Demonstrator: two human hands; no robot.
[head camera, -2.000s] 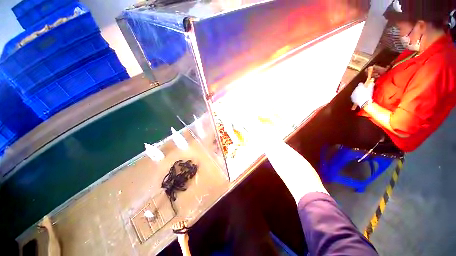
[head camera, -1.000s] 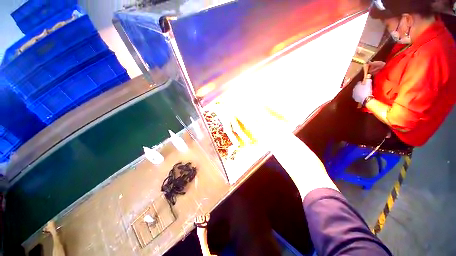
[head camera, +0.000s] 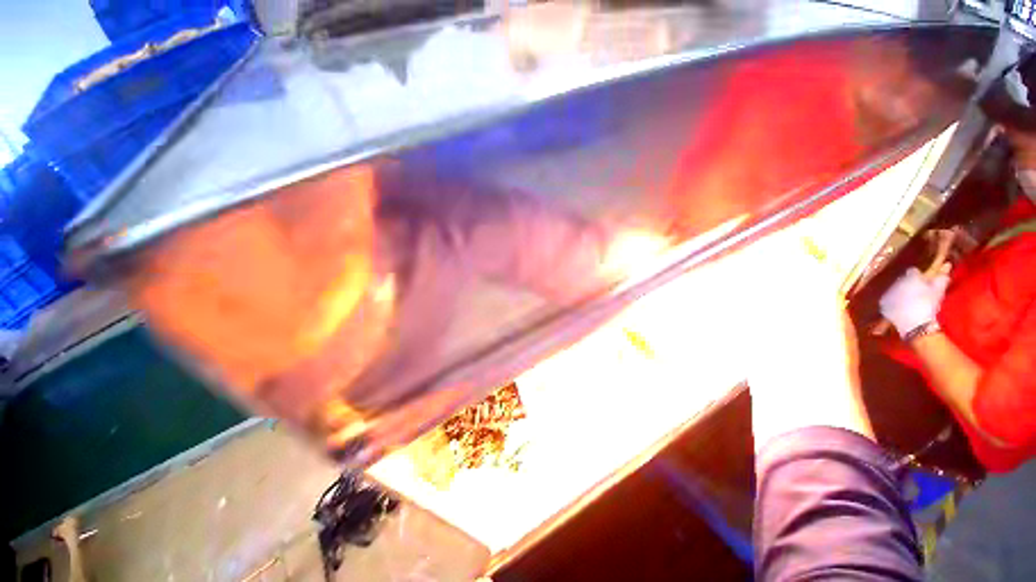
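The lit booth (head camera: 670, 364) glares white across the middle and right. My right forearm, in a purple-grey sleeve, reaches into it; my right hand (head camera: 801, 330) is washed out by the light, so its fingers and anything in them cannot be made out. My left hand is not in view. Small brown granular pieces (head camera: 486, 430) lie in the booth's near end. A small yellowish piece (head camera: 638, 341) shows faintly farther in. The tangled black fittings (head camera: 350, 512) lie on the bench outside the booth's near corner.
The booth's shiny panel (head camera: 489, 250) spans the upper view. Blue crates (head camera: 136, 91) are stacked upper left, above the green conveyor belt (head camera: 125, 421). A tan leg-shaped piece (head camera: 70, 551) lies lower left. A red-clad co-worker (head camera: 1000, 341) with a white glove holds a tan piece at right.
The view has swung right and closer to the booth. My right arm reaches farther along inside it. The cardboard pad, the white bottles and the tan piece at the bench's front edge have left view.
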